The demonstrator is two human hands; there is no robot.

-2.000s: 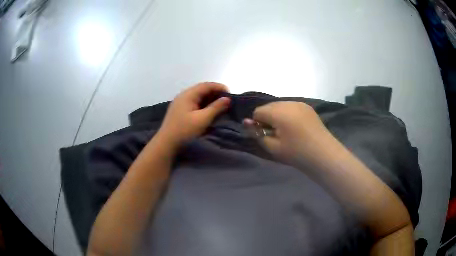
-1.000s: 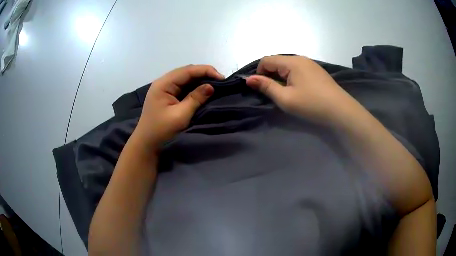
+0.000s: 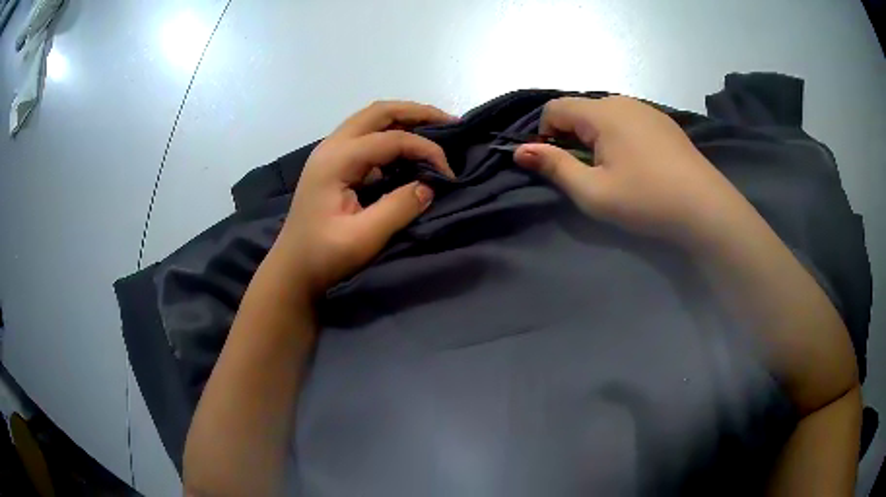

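A dark grey garment (image 3: 486, 359) is spread over the near part of the white table, with its satiny inside showing. My left hand (image 3: 364, 194) pinches folded cloth near the garment's far edge, fingers over the fold and thumb in front. My right hand (image 3: 612, 160) is a little to the right at the same edge. It holds thread snips (image 3: 504, 147); their thin blades poke out past the thumb and point left at the cloth folds. The rest of the snips is hidden in the hand.
The white table (image 3: 321, 58) has a thin dark joint line at the left. A pale cloth piece (image 3: 31, 82) lies at the upper left. Dark shapes at the lower left rim are too blurred to name.
Both hands moved up from their earlier place and then slightly right. The far edge is now opened between them, and the snips' blades show more clearly. The garment has shifted slightly right.
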